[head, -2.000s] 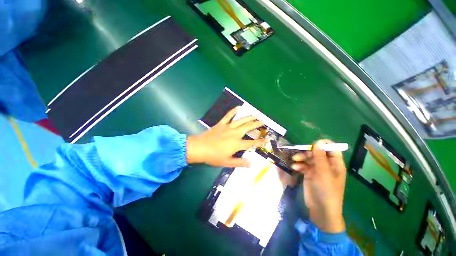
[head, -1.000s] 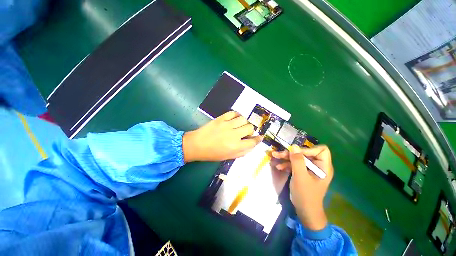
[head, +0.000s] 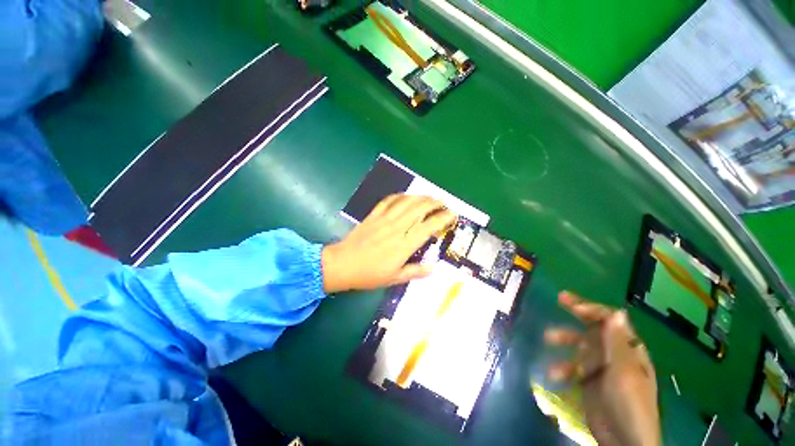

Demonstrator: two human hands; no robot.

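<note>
An open tablet display unit (head: 440, 335) lies in front of me, with a bright white middle and an orange flex cable (head: 429, 335) across it. Its circuit board (head: 484, 253) is at the upper end. A sticker sheet (head: 379, 190) with a black block lies beside and partly under that end. My left hand (head: 383, 244) rests on the board's left end, its fingertips on the unit; I cannot see whether they pinch anything. My right hand (head: 610, 366) is off the unit to the right, blurred, fingers apart, with no tool visible in it.
A long black strip sheet (head: 209, 148) lies at the left. Other units lie along the metal rail (head: 601, 118), at the top (head: 401, 52) and right (head: 684, 283). A yellow film (head: 562, 414) is by my right hand. An instruction sheet (head: 641, 83) is beyond the rail. A blue sleeve shows upper left.
My right hand has moved right and down away from the board, and the white tool no longer shows in it. My left hand stays on the unit's upper end.
</note>
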